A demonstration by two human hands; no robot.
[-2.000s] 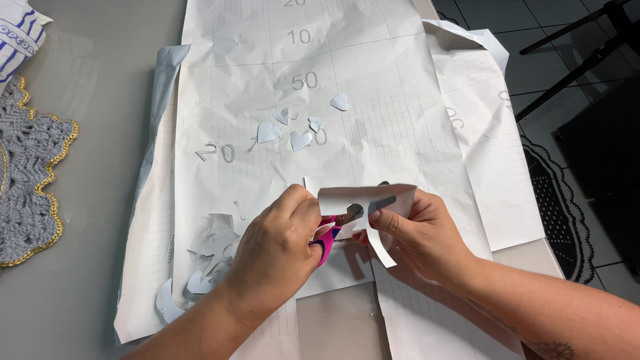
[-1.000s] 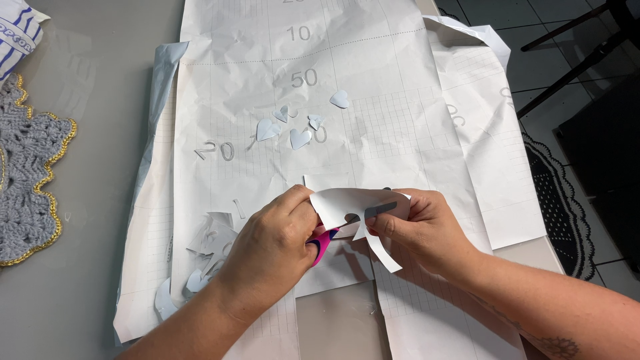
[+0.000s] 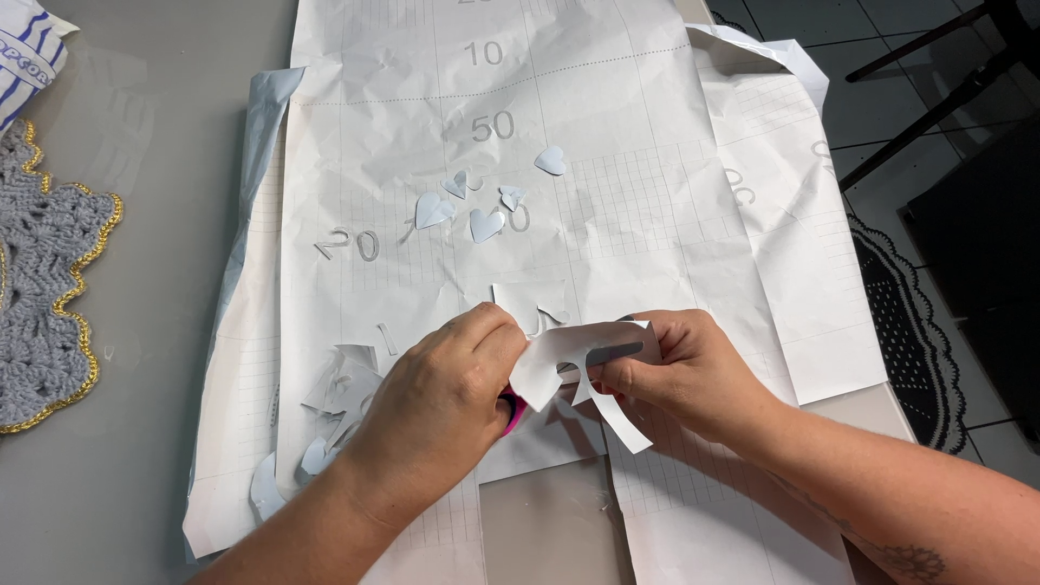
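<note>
My left hand (image 3: pixel 455 390) holds scissors with pink and dark handles (image 3: pixel 513 409), mostly hidden by the fingers and the paper. Pinched in my right hand (image 3: pixel 678 374) is a white paper piece (image 3: pixel 546 366) with cut-out openings and a curled strip hanging below it. The blades are largely covered by this piece. Beyond the hands, several small pale paper hearts (image 3: pixel 487 226) lie on a large printed paper sheet (image 3: pixel 634 276). Paper scraps (image 3: pixel 345 386) are gathered left of my left hand, and another cut scrap (image 3: pixel 528 299) lies just behind the held piece.
A grey crocheted mat with gold edging (image 3: pixel 57 276) and a blue-striped bag (image 3: pixel 28 61) are at the left on the grey table (image 3: pixel 162 203). Folded paper (image 3: pixel 788 236) lies along the right. On the tiled floor are a dark patterned mat (image 3: pixel 902 357) and dark furniture legs (image 3: pixel 918 122).
The held paper has turned and shifted slightly in my hands, and it now covers more of the scissors. The hearts have stayed in place.
</note>
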